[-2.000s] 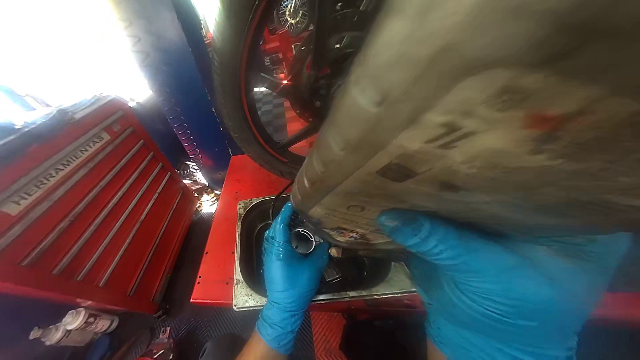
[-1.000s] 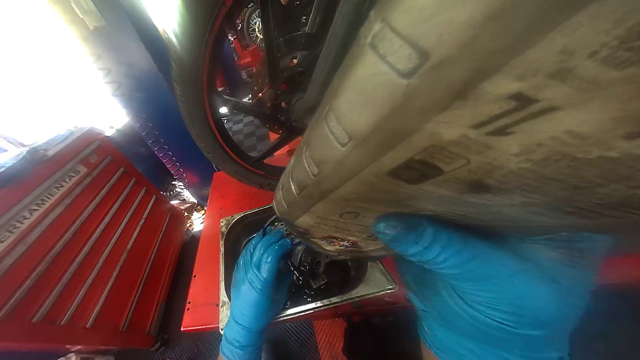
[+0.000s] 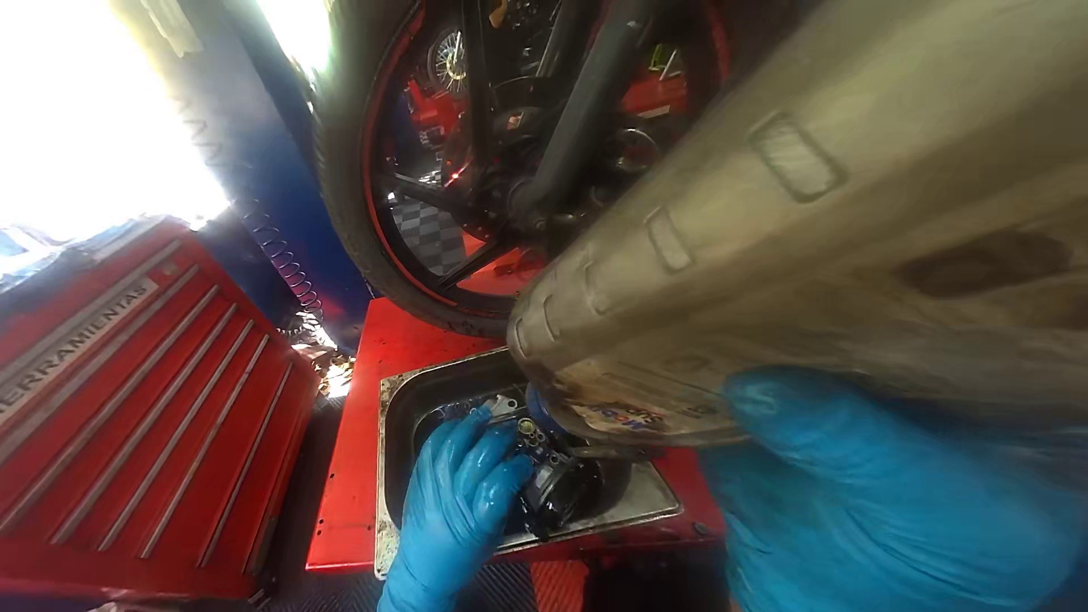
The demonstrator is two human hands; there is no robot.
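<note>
My right hand (image 3: 884,493), in a blue glove, grips a large, dirty plastic container (image 3: 765,255) that fills the right side of the view. It is tilted, with its lower end over a metal tray (image 3: 399,544). My left hand (image 3: 463,501), in a wet blue glove, reaches over the tray with bent fingers beside small metal parts (image 3: 531,433). Whether its fingertips hold one of them cannot be made out. A dark, wet mechanical part (image 3: 561,493) lies in the tray, right of my left hand. The container hides the tray's back right part.
The tray sits in a red platform (image 3: 353,476). Behind it stands a motorcycle wheel with a black tyre (image 3: 348,195) and a dark fork leg (image 3: 586,110). A red tool chest (image 3: 161,408) stands at the left, with a coiled hose (image 3: 285,263) behind it.
Two seconds ago my left hand held a round, open metal part near the container's lower end; now the hand is lower over the tray. My right hand has kept its grip on the container.
</note>
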